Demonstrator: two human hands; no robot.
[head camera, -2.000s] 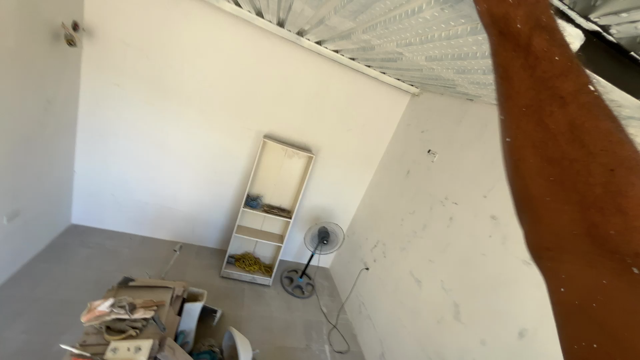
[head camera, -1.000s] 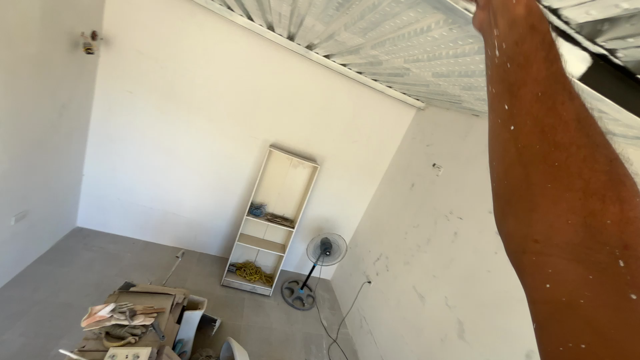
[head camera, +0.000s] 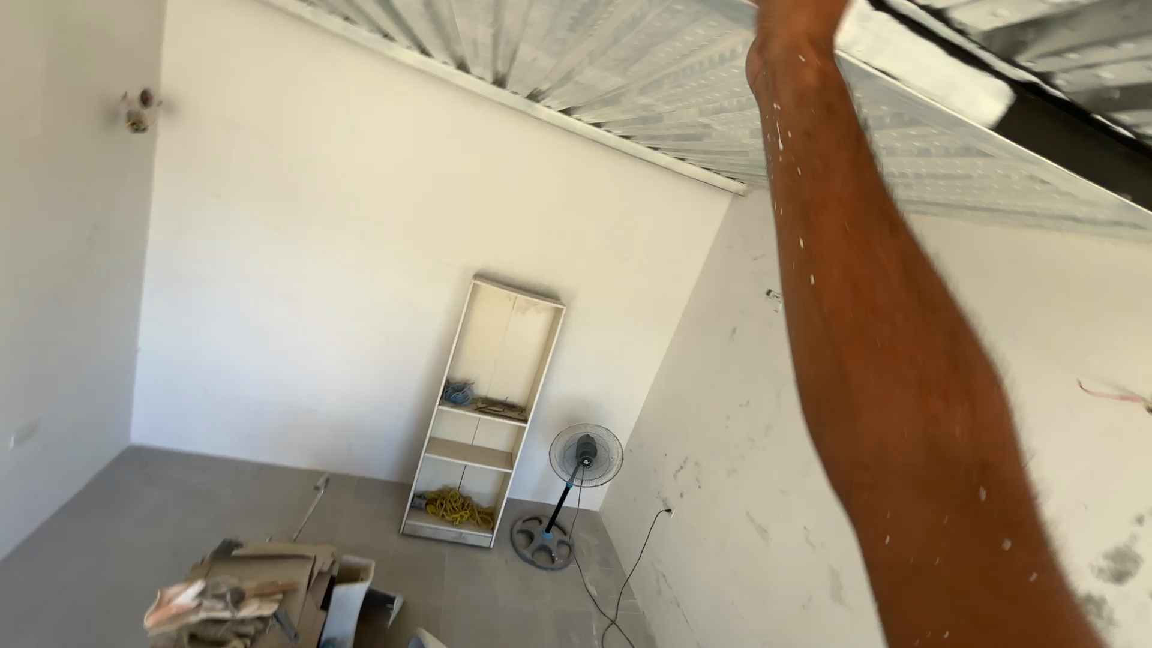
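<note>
One raised arm, flecked with white paint, crosses the right side of the head view. Its hand (head camera: 803, 20) reaches the top edge beside a roof beam (head camera: 1071, 135) that is partly white and partly black. The fingers and anything they hold are cut off by the frame, and I cannot tell whether this is my left or right hand. My other hand is out of view. Corrugated metal roofing (head camera: 630, 67) with patchy white paint spreads behind the wrist.
Below stand a white shelf unit (head camera: 468, 453) holding yellow rope (head camera: 456, 507), a pedestal fan (head camera: 586, 454) with a trailing cord (head camera: 630, 571), and a pile of cardboard (head camera: 301, 562) with tools. An open electrical box (head camera: 138, 110) is on the left wall.
White paint now shows on a stretch of the beam right of the wrist. The raised arm remains up at the roof, its upper part leaning less far right.
</note>
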